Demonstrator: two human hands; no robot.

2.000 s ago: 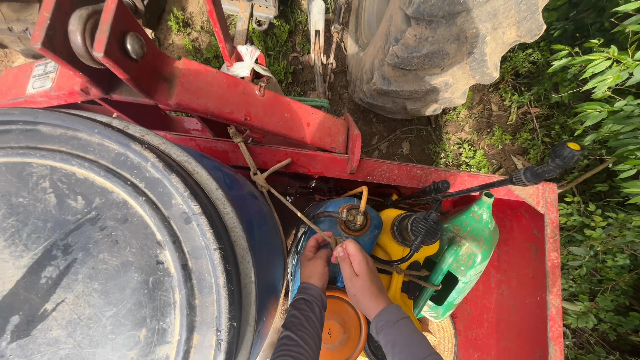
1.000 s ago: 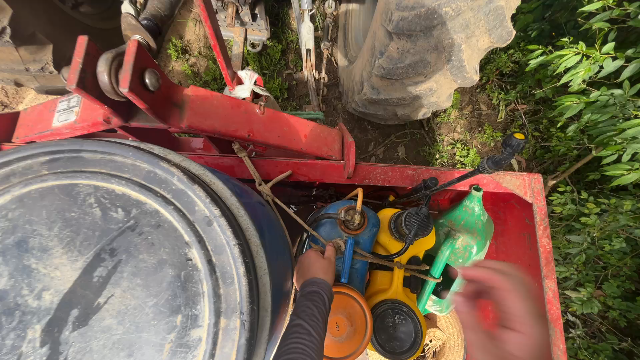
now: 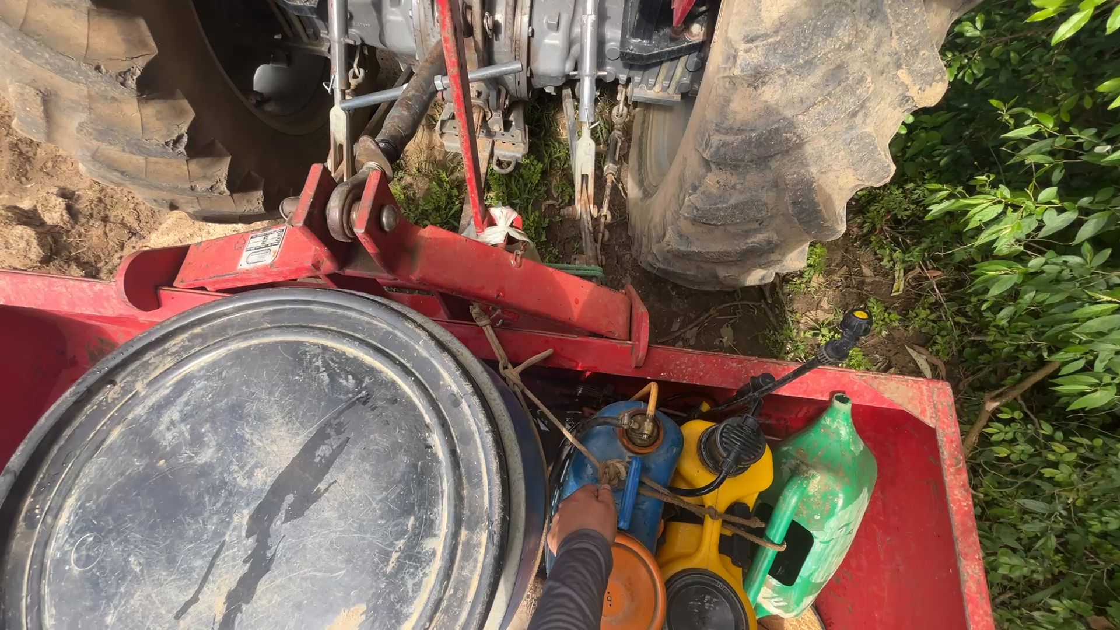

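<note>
My left hand (image 3: 584, 514), in a dark sleeve, is closed on the rope at its knot (image 3: 612, 472), over the blue plastic container (image 3: 577, 470). The rope (image 3: 560, 426) runs from the red frame past the drum, then across a yellow sprayer (image 3: 752, 468) to the handle of a green cut-open plastic jug (image 3: 822, 490). An orange lid (image 3: 632, 582) lies just below the blue container. The large blue drum with a black lid (image 3: 262, 464) stands left of my hand. My right hand is out of view.
All these stand in a red metal carrier box (image 3: 927, 525). Beyond its far edge are a red hitch arm (image 3: 516, 280), two large tractor tires (image 3: 770, 131) (image 3: 114, 114) and linkage rods. A black spray lance (image 3: 805, 363) sticks out over the edge. Leafy bushes (image 3: 1050, 262) grow on the right.
Both hands were together at the rope knot; my right hand then moved right, blurred, and has left the view. My left hand stays at the knot. The view now takes in more of the tractor.
</note>
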